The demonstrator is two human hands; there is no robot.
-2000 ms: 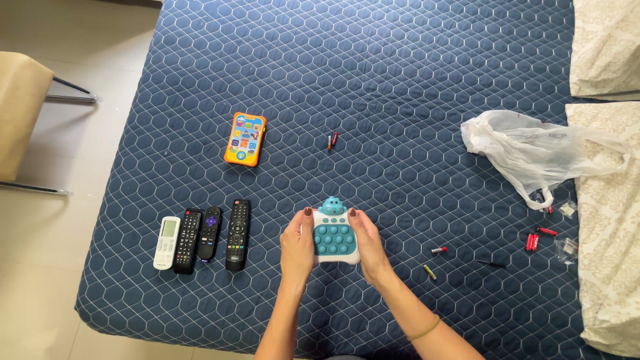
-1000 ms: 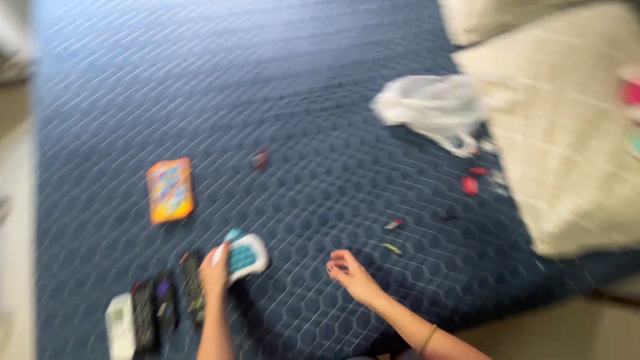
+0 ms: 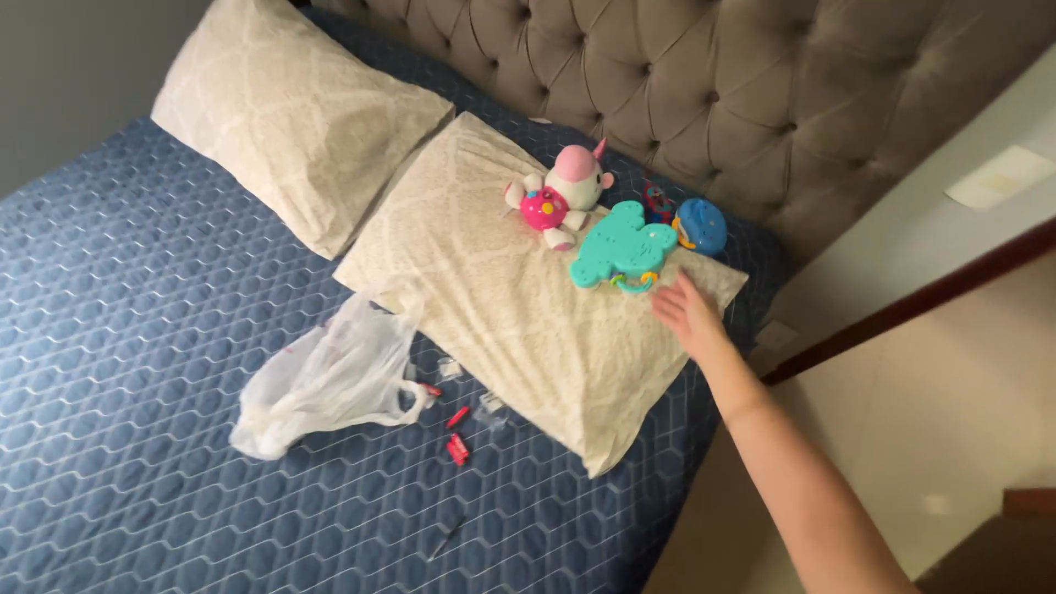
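Observation:
My right hand [image 3: 686, 313] is over the lower right part of a cream pillow [image 3: 511, 330], fingers apart and holding nothing. Just beyond its fingertips lies a turquoise plastic toy [image 3: 623, 246] with small coloured rings. A blue round toy [image 3: 701, 226] rests near the pillow's far edge, with a small red and blue toy [image 3: 657, 202] beside it. To the left, a plush unicorn [image 3: 569, 186] with a pink muzzle and a pink body lies on the pillow. My left hand is out of view.
A white plastic bag [image 3: 338, 371] lies on the blue quilted bedspread [image 3: 165, 330]. Near it are red batteries [image 3: 458, 448], clear packaging [image 3: 492, 408] and a thin dark object [image 3: 447, 536]. A second pillow [image 3: 297, 107] and the tufted headboard [image 3: 643, 74] stand beyond.
The view has swung right to the pillows and headboard. My left hand, with the white and teal pop-it toy last seen in it, has left the view. My right hand has moved over to the pillow.

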